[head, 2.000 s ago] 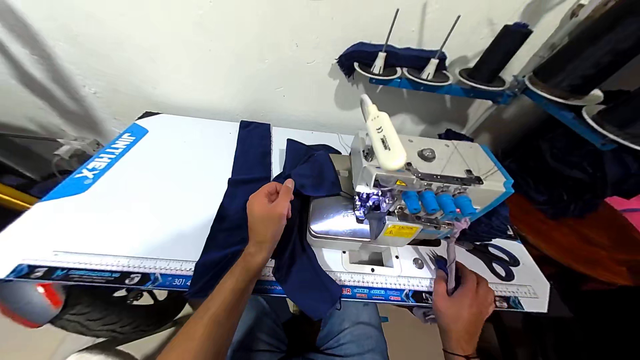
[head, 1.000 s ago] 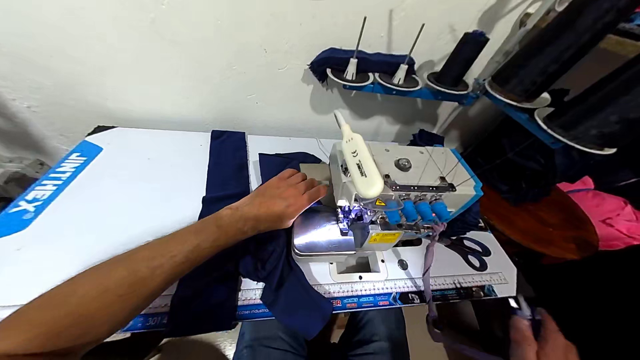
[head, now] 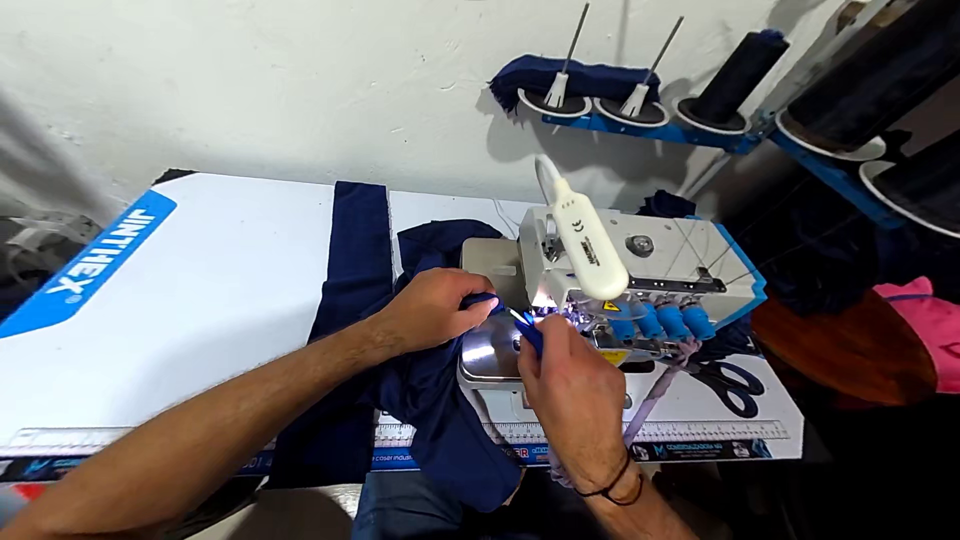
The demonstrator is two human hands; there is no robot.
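My left hand (head: 442,309) pinches an edge of the navy fabric (head: 442,382), which drapes over the table's front edge, left of the white overlock sewing machine (head: 637,259). Close to those fingertips, my right hand (head: 566,364) grips a small blue tool with a metal tip (head: 531,330), probably thread snips. Both hands are over the shiny metal cloth plate (head: 491,349), beside the lit needle area. A flat navy fabric strip (head: 358,240) lies across the table farther left, partly hidden by my left forearm.
Dark-handled scissors (head: 731,386) lie right of the machine, near a pale twisted cloth strip (head: 660,390). A ruler scale (head: 712,430) runs along the front of the white table (head: 225,262). The blue thread stand (head: 645,129) with dark cones is at upper right; a white lamp (head: 591,247) rises over the machine.
My right hand has come from the lower right to the needle area with the blue tool. My left hand has drawn back slightly from the machine and pinches the fabric edge.
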